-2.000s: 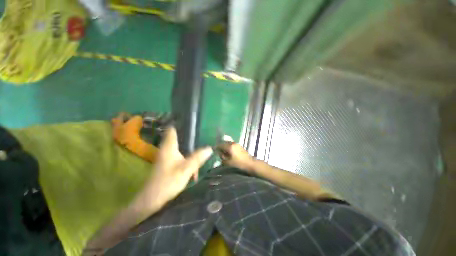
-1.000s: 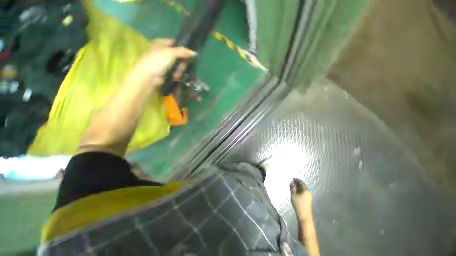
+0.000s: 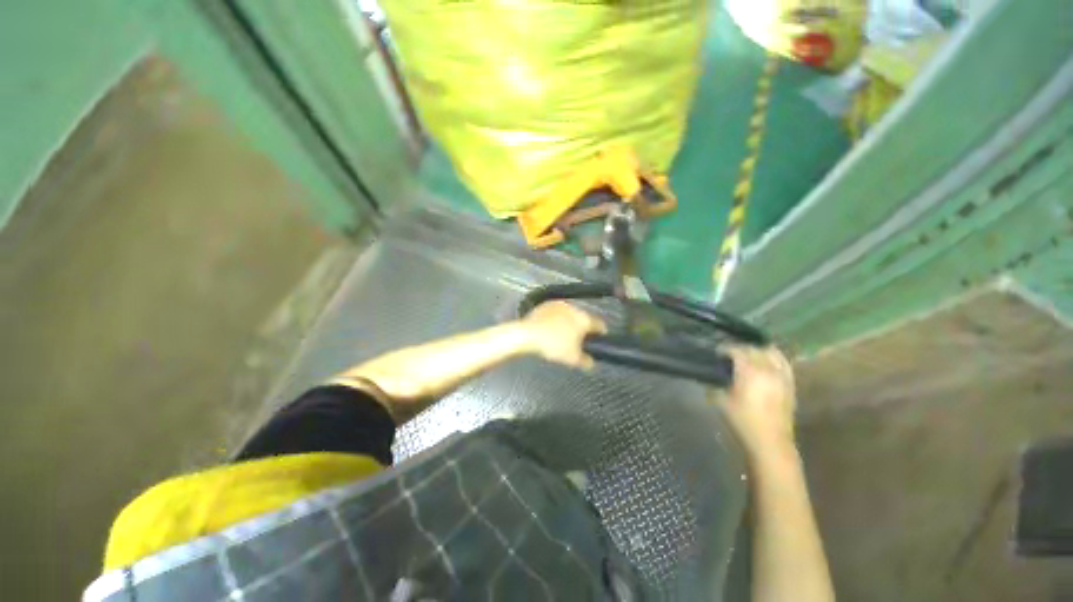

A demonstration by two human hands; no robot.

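The black pallet truck handle [image 3: 659, 356] lies across in front of me, with a black loop behind it. My left hand [image 3: 562, 333] is closed on its left end. My right hand [image 3: 759, 388] is closed around its right end. The shaft runs forward to the orange pallet truck [image 3: 597, 200], whose front shows at the lift's threshold. The large yellow woven sack [image 3: 553, 88] stands on the truck. The sack's top is cut off by the frame's upper edge.
I stand on the patterned metal lift floor [image 3: 641, 494]. Green door frames [image 3: 906, 176] flank the opening left and right. Brown walls are at both sides. Beyond lie striped floor tape [image 3: 744, 176] and a smaller yellow sack [image 3: 812, 29]. A dark panel [image 3: 1047, 500] is at right.
My view has turned to face the truck from inside the lift. My right hand, hanging free before, now grips the handle with my left. The truck and sack now appear straight ahead.
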